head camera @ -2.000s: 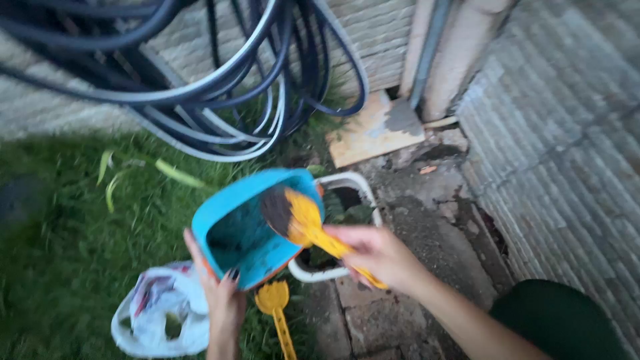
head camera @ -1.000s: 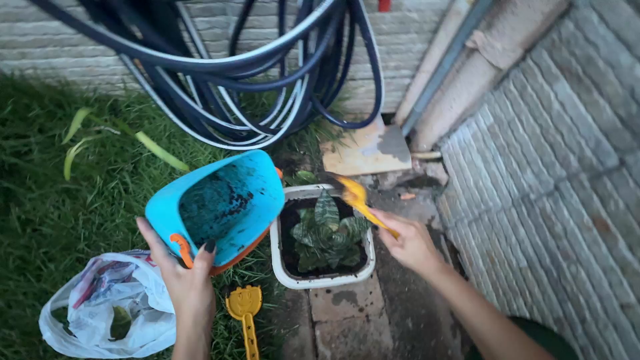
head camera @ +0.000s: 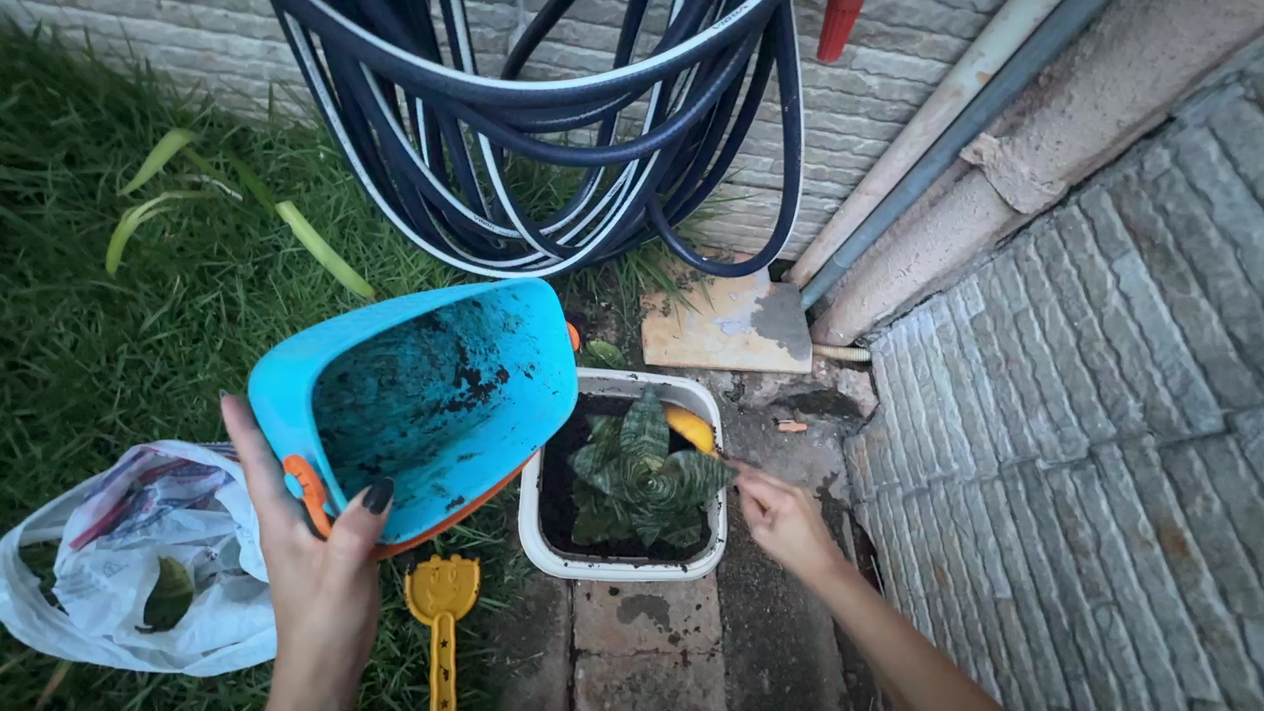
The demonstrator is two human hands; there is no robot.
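My left hand (head camera: 321, 553) grips the near left side of a blue plastic bucket (head camera: 415, 395) with orange handle parts, tilted so its soil-smeared inside shows. My right hand (head camera: 785, 518) holds a yellow toy shovel (head camera: 691, 430) by its handle; the blade's tip is down in the white planter (head camera: 624, 570), behind the leaves. In that planter a snake plant (head camera: 647, 464) with banded green leaves grows in dark soil. The bucket partly overlaps the planter's upper left edge. A yellow toy rake (head camera: 442, 602) lies on the grass below the bucket.
At left, a white plastic bag (head camera: 212, 513) holds a leaf. A coiled dark blue hose (head camera: 553, 148) hangs above, before the back wall. Pipes (head camera: 938, 158) stand in the corner beside a loose tile (head camera: 706, 326). A ridged stone wall (head camera: 1066, 444) borders the paving at right.
The shovel was inside the bucket two seconds ago with soil on it, then above the planter's right rim. Now its blade is down in the planter. My left hand still holds the bucket.
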